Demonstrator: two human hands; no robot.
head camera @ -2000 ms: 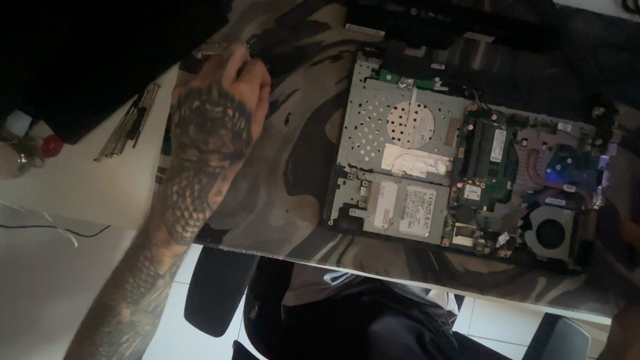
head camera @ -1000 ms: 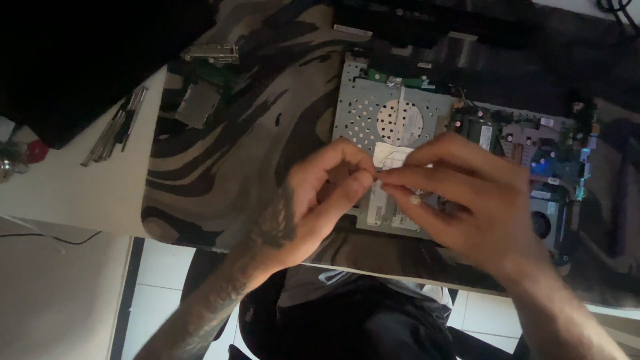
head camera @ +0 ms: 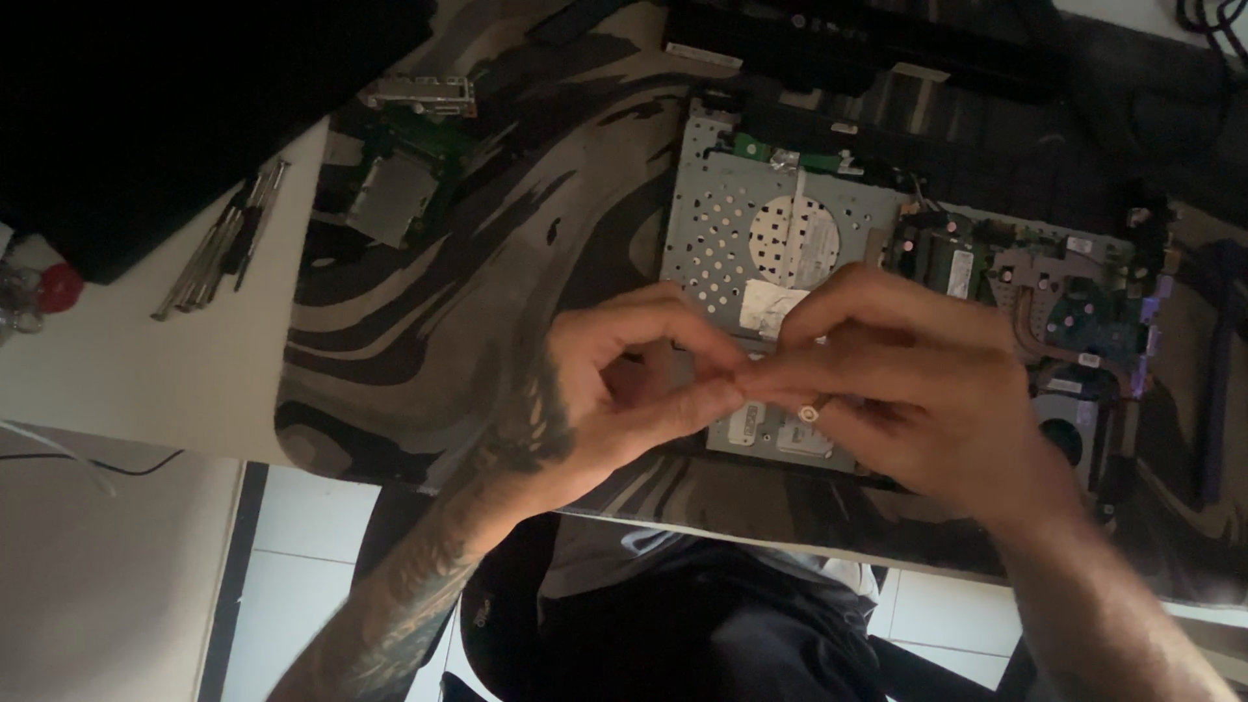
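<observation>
My left hand (head camera: 634, 390) and my right hand (head camera: 907, 390) meet with their fingertips pinched together over the opened laptop base (head camera: 848, 195). Whatever may be between the fingertips is too small or too hidden to make out. A ring is on my right hand. Behind the hands lie the laptop's perforated metal plate and, partly covered, a hard drive (head camera: 743, 424). To the right the memory module (head camera: 960, 274), copper heat pipe (head camera: 1026, 327) and cooling fan (head camera: 1059, 439) show, the fan partly behind my right wrist.
Green circuit boards (head camera: 395, 195) lie on the patterned mat (head camera: 468, 322) at the left. Several thin screwdrivers (head camera: 219, 253) rest on the white table (head camera: 127, 380), beside a large black object (head camera: 175, 117). A dark laptop part (head camera: 838, 49) lies across the back.
Two seconds ago my left hand was at the upper left, over the place where the circuit boards lie. It has since moved right to the laptop, where my right hand has come into view and meets it.
</observation>
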